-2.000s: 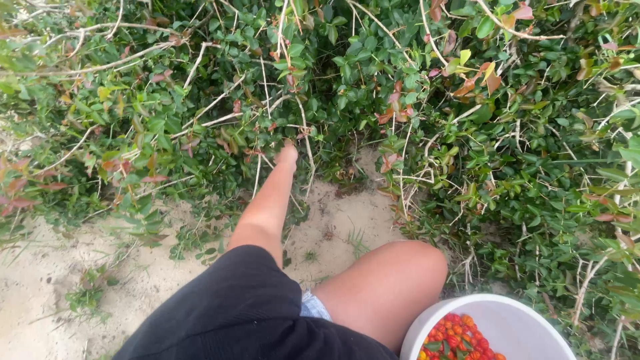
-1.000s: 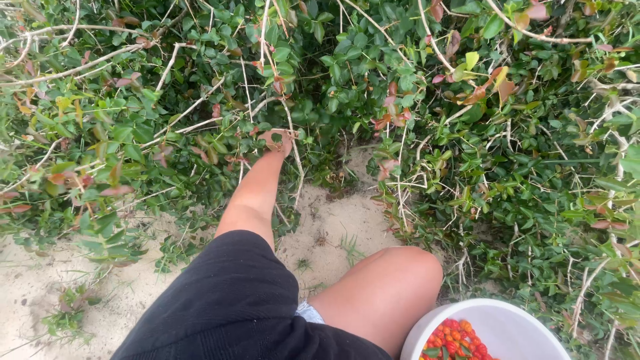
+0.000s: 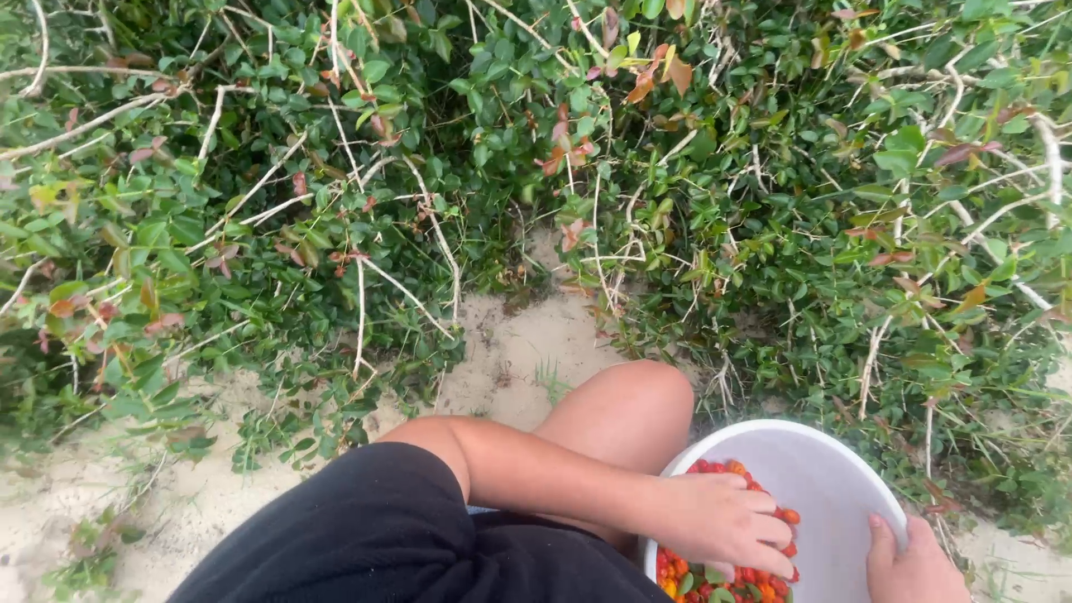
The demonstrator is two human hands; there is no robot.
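My left hand point(image 3: 737, 523) is palm down inside a white bucket point(image 3: 846, 465), its fingers slightly spread on a heap of small red and orange fruits point(image 3: 770, 582). Whether anything is under its palm is hidden. A few green leaves lie among the fruits. At the bucket's right side, my right hand point(image 3: 913, 561) grips the rim, with the thumb over the inner wall. The bucket is beside my bent knee point(image 3: 624, 410), at the lower right.
A dense leafy shrub point(image 3: 502, 126) with bare, pale twigs and some reddish leaves spreads across the upper view. Sandy ground point(image 3: 536, 343) shows between its branches and at the lower left, where a small plant point(image 3: 88, 548) grows.
My left hand has moved from the shrub down and to the right into the bucket. My right hand has come into view at the rim, and more of the bucket shows.
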